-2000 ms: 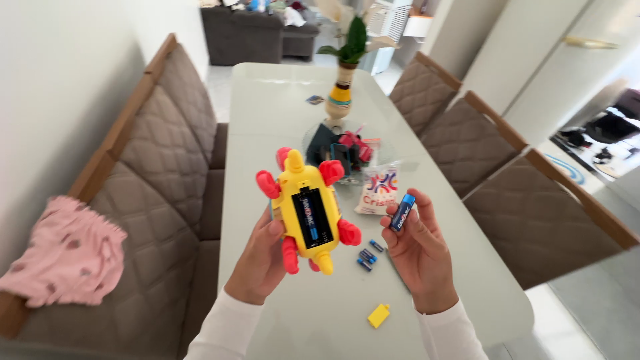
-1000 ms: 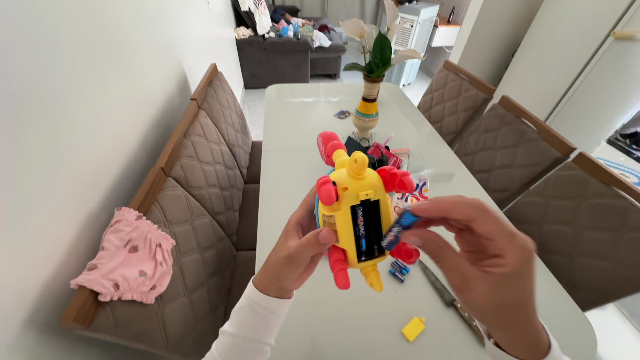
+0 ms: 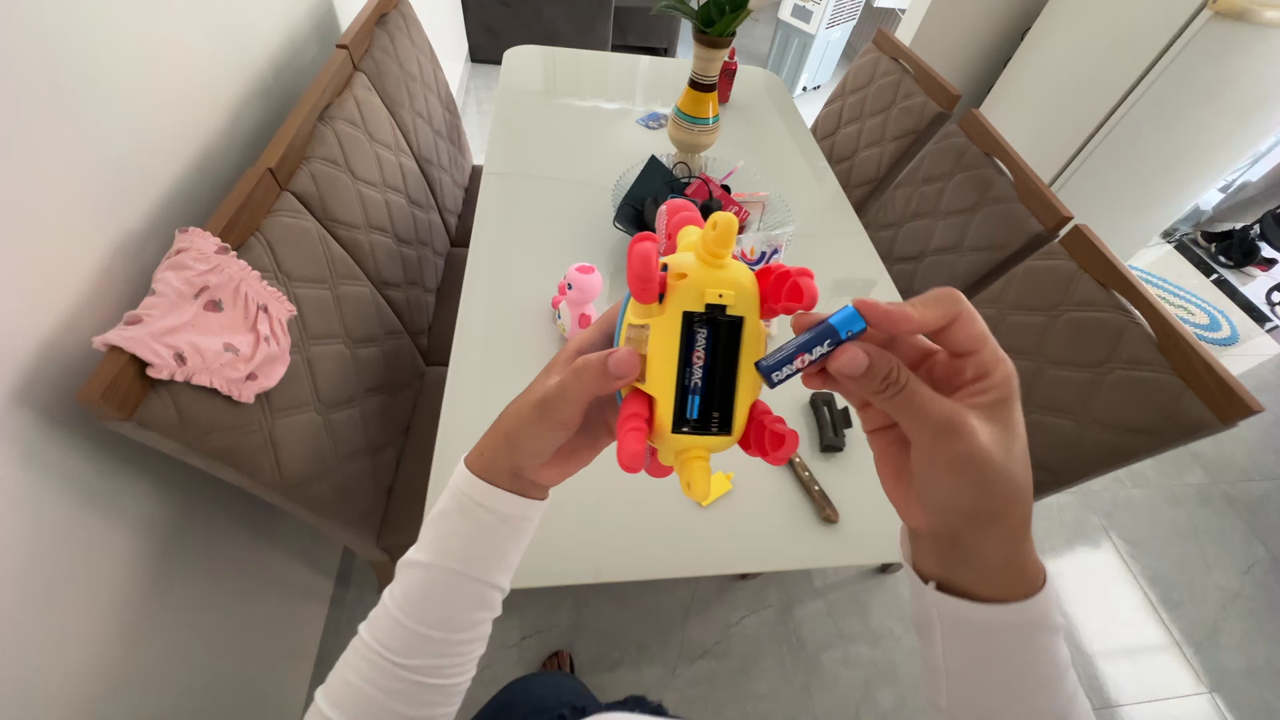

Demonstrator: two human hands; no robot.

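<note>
My left hand [image 3: 565, 405] grips a yellow plastic toy [image 3: 757, 350] with red legs by its left side, its underside turned to me. The toy's black battery compartment [image 3: 722, 385] lies uncovered, with one Rayovac battery [image 3: 697, 370] in its left part; the right part shows bare. Between thumb and fingers of my right hand [image 3: 925, 400] is another Rayovac battery [image 3: 812, 346], blue, tilted, just right of the compartment. Partly hidden below the toy, a small yellow plastic piece [image 3: 717, 488] lies on the table.
On the white table [image 3: 560, 540] are a knife with a wooden handle [image 3: 813, 490], a black hair clip [image 3: 828, 421], a pink toy figure [image 3: 579, 298], a glass dish [image 3: 783, 212] of small items and a striped vase [image 3: 697, 100]. Quilted chairs and a bench [image 3: 330, 400] flank it.
The battery in my right hand was against the toy's right edge a second ago and is now a little apart from it. The view has shifted, and the pink figure now shows.
</note>
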